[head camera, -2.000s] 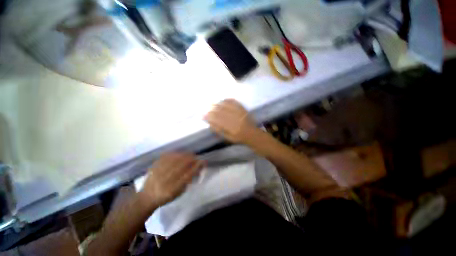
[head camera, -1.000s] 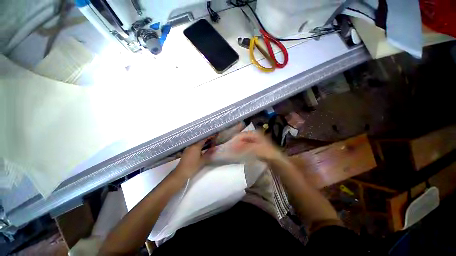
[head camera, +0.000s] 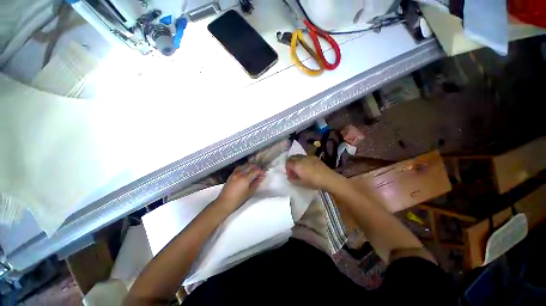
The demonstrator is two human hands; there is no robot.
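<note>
White fabric pieces (head camera: 257, 221) lie stacked over the lap, below the table's front edge. My left hand (head camera: 242, 182) and my right hand (head camera: 305, 171) are over the lap. Their fingers pinch a small white piece (head camera: 275, 181) at its two sides, just in front of the table edge. The fingertips are partly hidden by the hands. The presser foot area of the sewing machine (head camera: 160, 37) is at the upper left, away from both hands.
The white table (head camera: 233, 106) has a grey ribbed front edge. A phone (head camera: 243, 43) and red-and-yellow scissors (head camera: 315, 50) lie on it. Cream fabric panels (head camera: 42, 143) are piled at left. Wooden stools or boxes (head camera: 402, 181) stand on the floor at right.
My right hand has come down from the table edge to the lap, and my left hand has moved right. Both now hold the small white piece. The view has become sharper and shifted slightly.
</note>
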